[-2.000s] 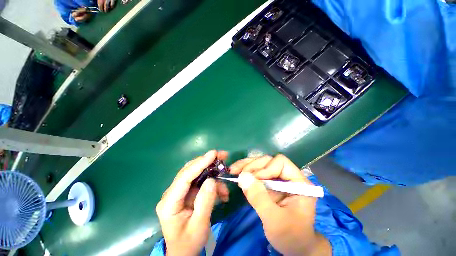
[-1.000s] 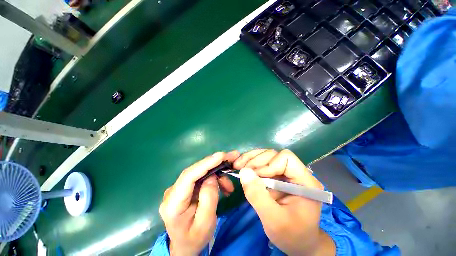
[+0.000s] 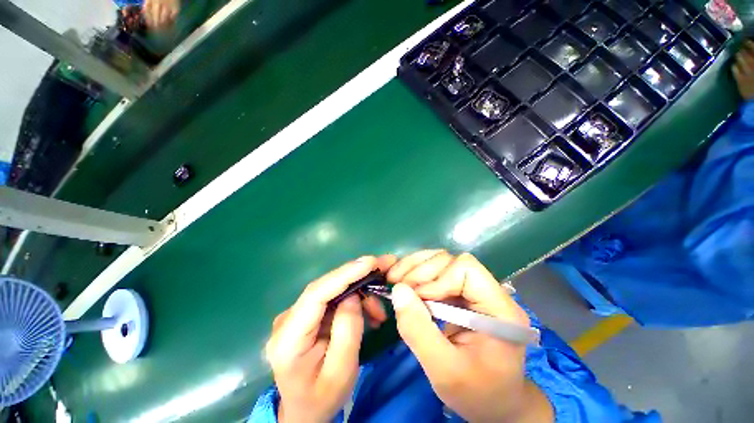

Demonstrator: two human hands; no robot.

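My left hand (image 3: 318, 339) holds a small black electronic unit (image 3: 355, 289) between thumb and fingers, low in the middle of the view. The fingers hide much of the unit. My right hand (image 3: 463, 330) holds silver tweezers (image 3: 479, 321) like a pen. The tweezer tips are at the unit's right side; whether they grip a part is too small to tell. The fingertips of both hands are close together at the unit.
A black blister tray (image 3: 517, 136) lies at upper right, with units in some pockets. A white rail (image 3: 281, 144) borders the dark green belt, where a loose unit (image 3: 183, 173) lies. A pale blue fan (image 3: 31, 340) stands left. A person in a blue smock (image 3: 661, 256) is at right.
The unit has been turned from its open, shiny side to a darker edge-on view. The person at right has moved back, uncovering more of the tray. The loose unit on the belt has shifted slightly left.
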